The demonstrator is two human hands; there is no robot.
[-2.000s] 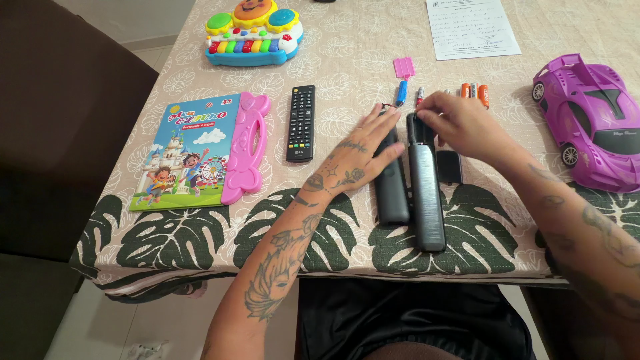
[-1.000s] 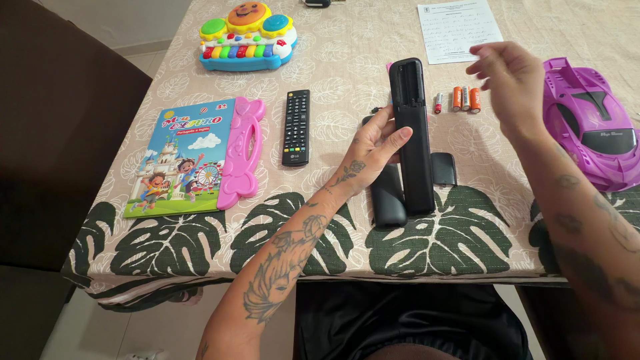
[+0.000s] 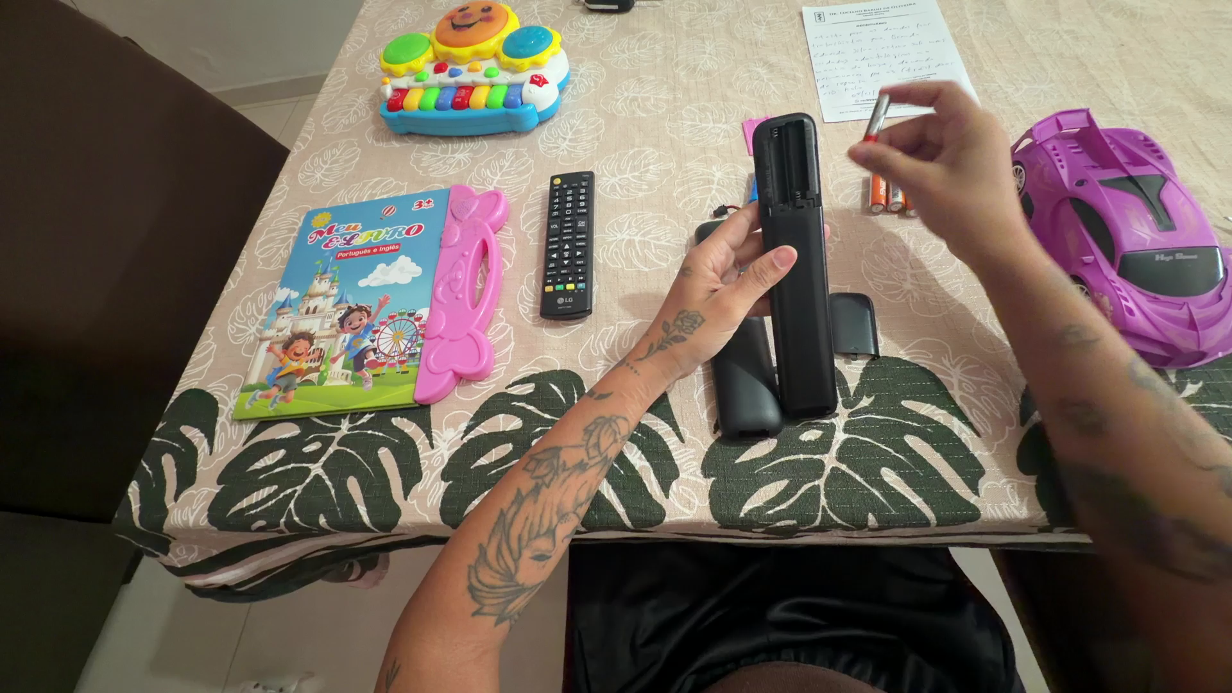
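My left hand (image 3: 736,269) grips a black remote control (image 3: 804,308), back side up, its battery compartment (image 3: 793,162) uncovered at the far end. Between thumb and fingertips my right hand (image 3: 938,164) holds a small red and silver battery (image 3: 877,117), raised to the right of the compartment. Several orange batteries (image 3: 878,193) lie on the table, partly behind that hand. A second black device (image 3: 749,385) rests under and left of the remote, and a black battery cover (image 3: 854,325) lies just to its right. Small pink (image 3: 750,135) and blue pieces are partly hidden behind the remote.
To the left are an LG remote (image 3: 568,245) and a children's book (image 3: 337,303) with a pink handle. A toy piano (image 3: 472,72) stands at the back left, a handwritten sheet (image 3: 890,53) at the back right. A purple toy car (image 3: 1126,241) is at the right.
My left hand has lifted the remote and turned its far end up from the table. My right hand has moved from it to the batteries and now holds one.
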